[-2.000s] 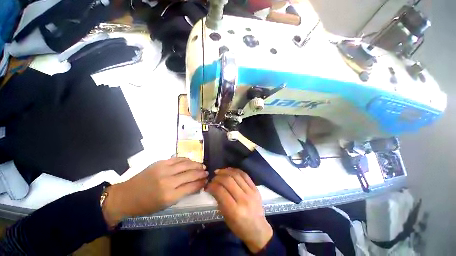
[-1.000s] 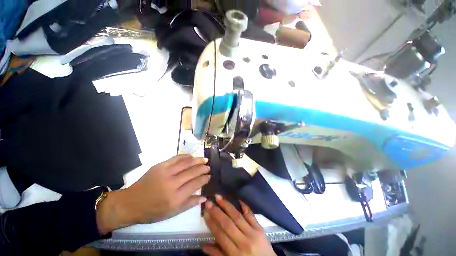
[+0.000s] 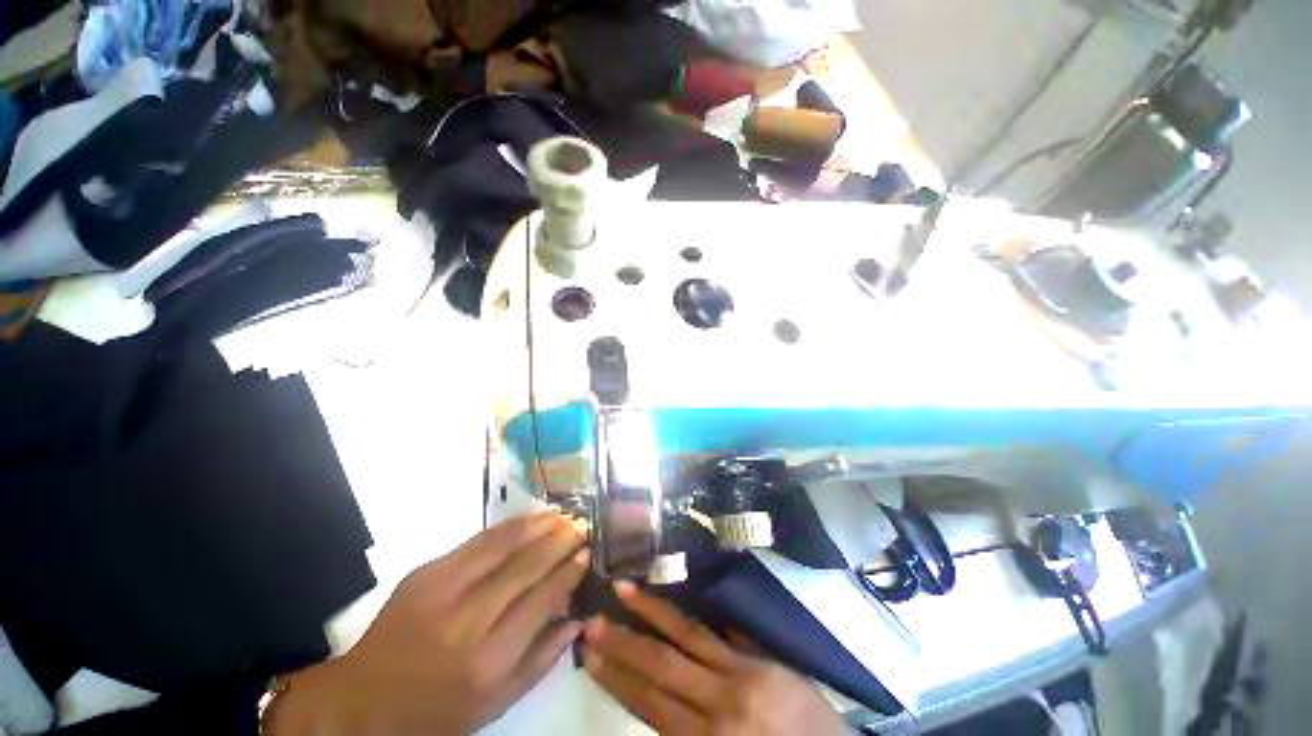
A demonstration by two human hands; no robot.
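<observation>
A black cloth piece [image 3: 806,636] lies under the head of the white and light-blue sewing machine [image 3: 806,360] and spreads right towards the table's front edge. My left hand [image 3: 468,626] lies flat left of the needle area, its fingertips on the cloth edge close to the presser foot. My right hand [image 3: 698,676] is just right and nearer me, fingertips pressed on the same cloth, its lower part cut off by the frame. The needle and presser foot are mostly hidden by the machine head and fingers. A narrow strip cannot be told apart from the panel.
A stack of black panels [image 3: 158,503] lies left of the machine, with narrow black pieces [image 3: 266,273] above it. Dark and brown cloth [image 3: 389,58] and thread spools [image 3: 794,132] are behind. A small metal device [image 3: 1068,554] sits on the right.
Both hands have moved forward towards the needle with the cloth, and less cloth shows between them. The camera view has shifted, showing more of the back of the table.
</observation>
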